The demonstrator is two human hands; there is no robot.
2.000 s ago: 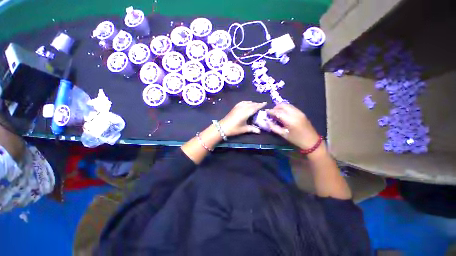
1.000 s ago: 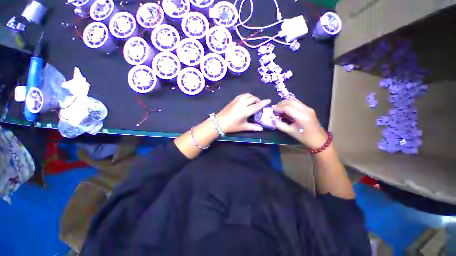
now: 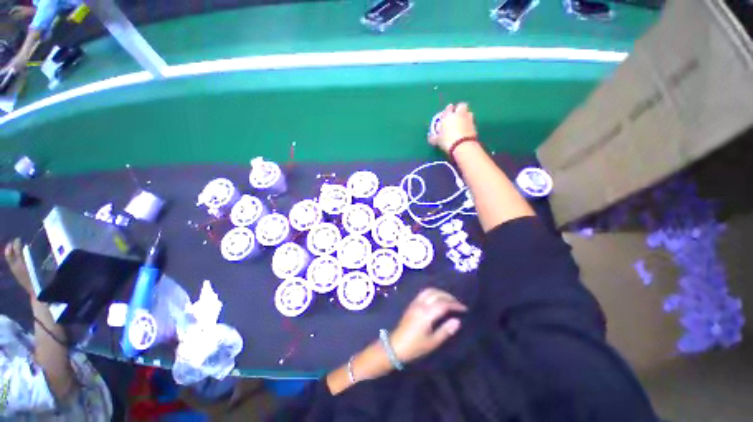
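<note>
My right hand [image 3: 457,128] is stretched out over the green conveyor belt [image 3: 330,115] and holds a white-lilac motor housing [image 3: 435,124] by its sides; its round end partly shows. My left hand [image 3: 428,323] is over the near part of the black mat, fingers apart and curled, with nothing seen in it. Many similar housings [image 3: 354,250] stand grouped on the mat, round ends up. A loose row of small white-lilac fittings [image 3: 460,247] lies to their right, partly hidden by my right sleeve.
A large cardboard box [image 3: 652,115] at right holds many purple fittings [image 3: 702,280]. A white looped cable [image 3: 417,196] lies behind the loose fittings. At left are a blue stick-like tool [image 3: 142,297], a crumpled plastic bag [image 3: 205,346], a black and silver box [image 3: 82,264] and a neighbour's arm [image 3: 49,338].
My right hand has moved from beside my left hand, near the bench edge, out to the belt with a housing. My left hand has let go. The view has shifted towards the belt.
</note>
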